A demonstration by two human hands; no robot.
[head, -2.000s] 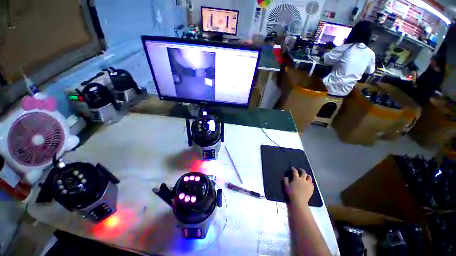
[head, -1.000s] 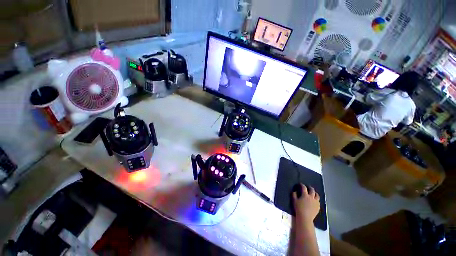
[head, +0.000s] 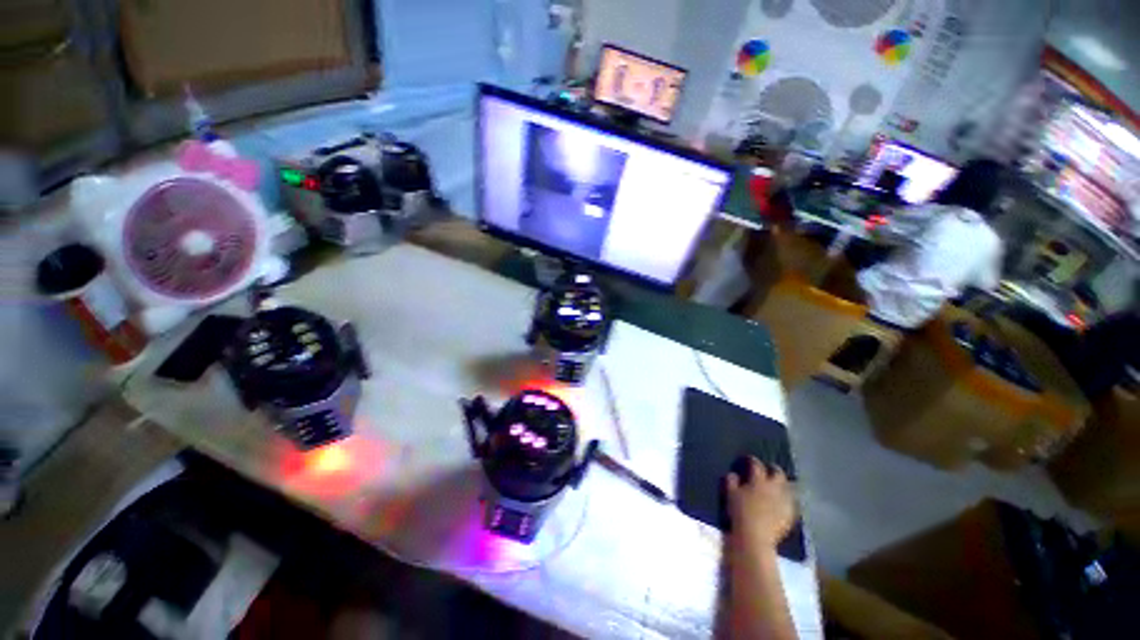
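Note:
My right hand [head: 760,503] rests over the small black mouse [head: 743,468] on the dark mouse pad [head: 708,448] at the table's right side. My left hand is not in view. A PTZ dome camera [head: 530,445] with pink-lit lights stands at the front middle. A second camera [head: 296,365] stands at left with a red-orange glow at its base. A third camera [head: 571,323] stands before the monitor [head: 598,188], which shows a grey picture. A dark pen or screwdriver [head: 635,476] lies left of the pad. The picture is somewhat blurred.
A pink and white fan [head: 194,243] stands at far left, near a flat dark phone [head: 200,348]. Two parked cameras sit by the power supply [head: 300,188] at back left. Cartons [head: 831,328] and a seated person in white [head: 931,263] are beyond the table at right.
The view has swung and shifted, moving the whole scene in the picture. The near camera's bottom glow changed from blue to purple-pink. My right hand stays on the mouse.

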